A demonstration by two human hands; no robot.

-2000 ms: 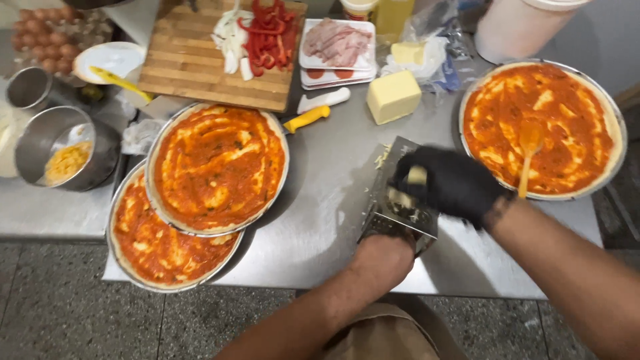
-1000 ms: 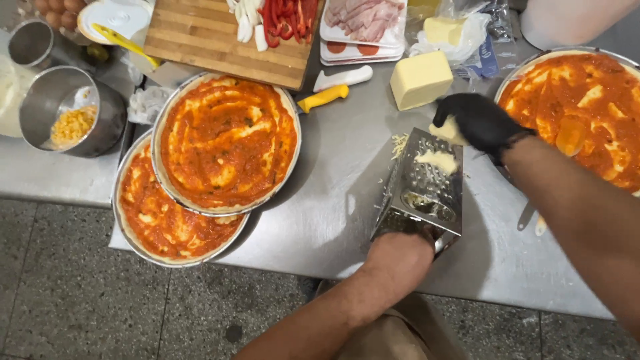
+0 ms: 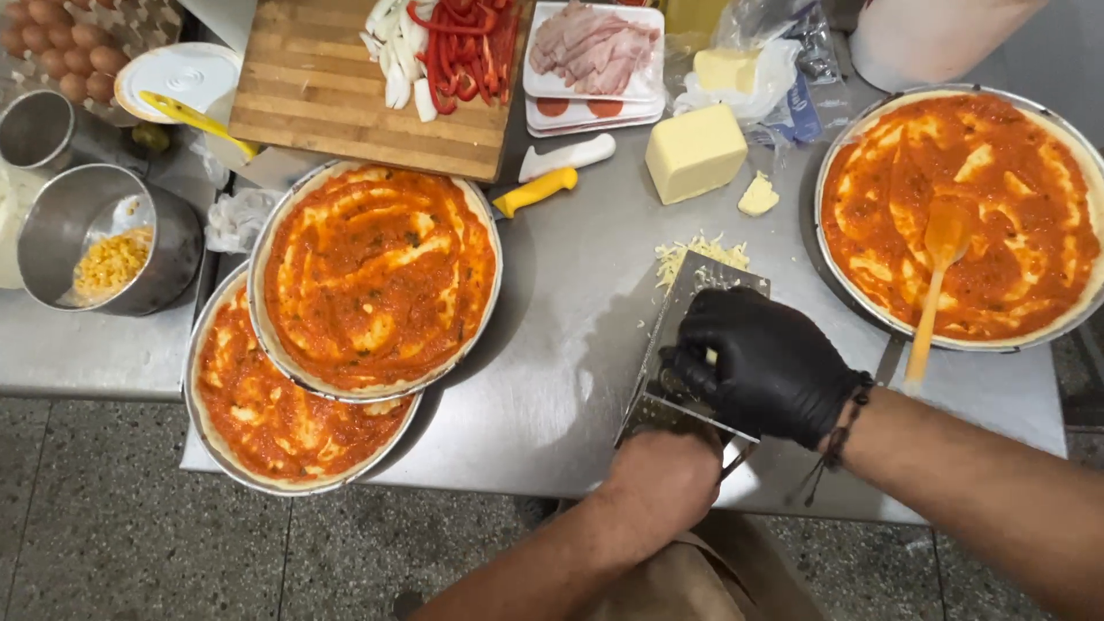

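My bare left hand (image 3: 668,474) grips the near end of a metal box grater (image 3: 660,345), which lies tilted on the steel table; its handle is mostly hidden. My right hand (image 3: 750,358), in a black glove, is closed round a piece of cheese (image 3: 711,354) on the grater's upper face; little of the piece shows. Grated cheese (image 3: 703,257) lies at the grater's far end. Beyond it stand a block of cheese (image 3: 696,153) and a small broken chunk (image 3: 759,196).
Two sauced pizza bases (image 3: 379,276) overlap at the left; another (image 3: 957,216) at the right bears an orange spoon (image 3: 936,280). Behind are a cutting board (image 3: 345,86) with sliced peppers and onion, knives (image 3: 536,191), a tray of sliced ham (image 3: 595,52) and a steel pot (image 3: 108,241).
My right hand, off the grater's face and beside the cheese block a second ago, is back on the grater. The small chunk now lies on the table beside the block.
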